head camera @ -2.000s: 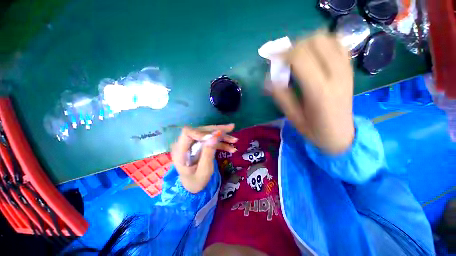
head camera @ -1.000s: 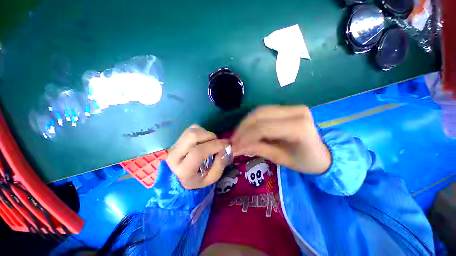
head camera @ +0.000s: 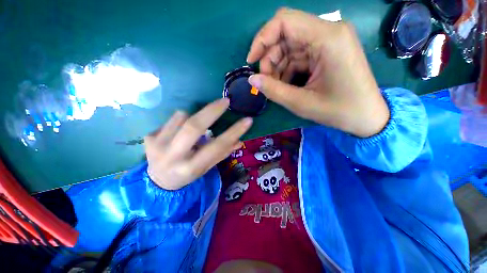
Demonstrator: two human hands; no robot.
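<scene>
A round black unit point(head camera: 243, 98) lies face up on the green bench in front of me. A small orange tab point(head camera: 254, 90) shows at its face, by my right thumb. My right hand point(head camera: 320, 80) is over the unit's upper right edge, thumb tip at the tab, index finger raised and the others curled. Whether it grips the tab is unclear. My left hand point(head camera: 184, 146) is at the lower left, two fingers stretched to the unit's rim. A small whitish film piece point(head camera: 205, 137) shows between its fingers, mostly hidden.
Shiny clear films with blue tabs point(head camera: 115, 82) lie at the left. More black units point(head camera: 411, 29) and a crinkled clear bag point(head camera: 464, 26) are at the upper right. A white wipe point(head camera: 331, 16) is partly behind my right hand. Red racks point(head camera: 32, 210) stand at lower left.
Both hands have moved up from near my body to the black unit. The orange tab now shows at the unit's face. My right hand now partly covers the white wipe.
</scene>
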